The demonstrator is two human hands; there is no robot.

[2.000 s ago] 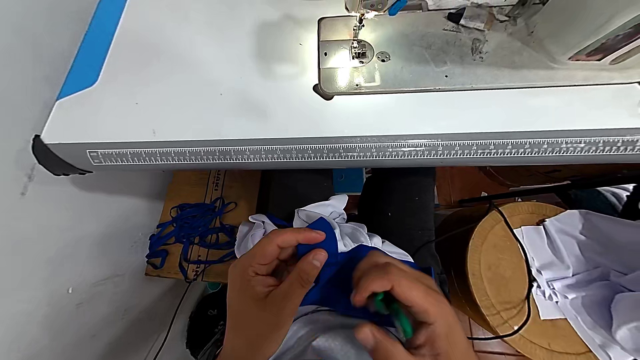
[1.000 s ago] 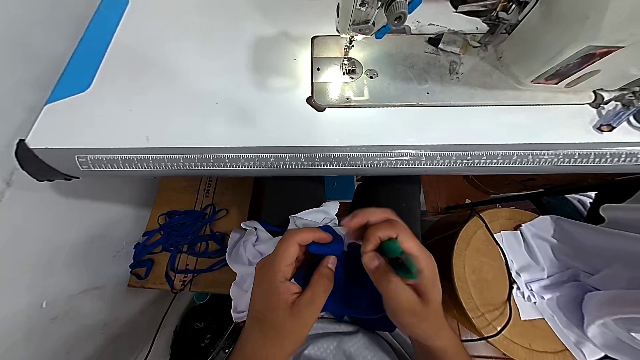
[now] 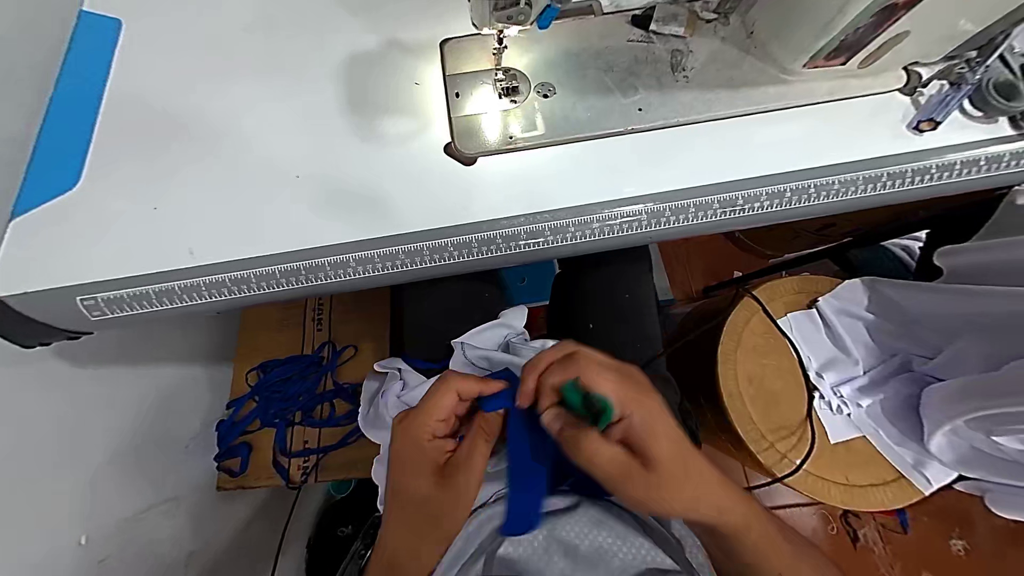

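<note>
My left hand (image 3: 448, 448) pinches the end of a blue fabric strip (image 3: 526, 472) between thumb and fingers. Close against it on the right, my right hand (image 3: 616, 424) touches the same blue fabric with its fingertips and holds a small green-handled tool (image 3: 586, 404) in its curled fingers; the tool's working end is hidden. The blue strip hangs down between the hands. White fabric (image 3: 400, 392) with a wavy edge lies behind and left of them, over the lap.
A sewing machine (image 3: 584, 96) stands on the white table (image 3: 280, 144), whose front edge bears a ruler (image 3: 560, 232). Blue cords (image 3: 296, 400) lie on a cardboard box (image 3: 256, 472) at lower left. White cloth (image 3: 896, 360) drapes over a round brown container (image 3: 760, 384) at right, beside a black cable (image 3: 808, 400).
The blue fabric between my hands has changed position, and a strip of it now hangs down. My right hand still holds the green tool. The view has tilted.
</note>
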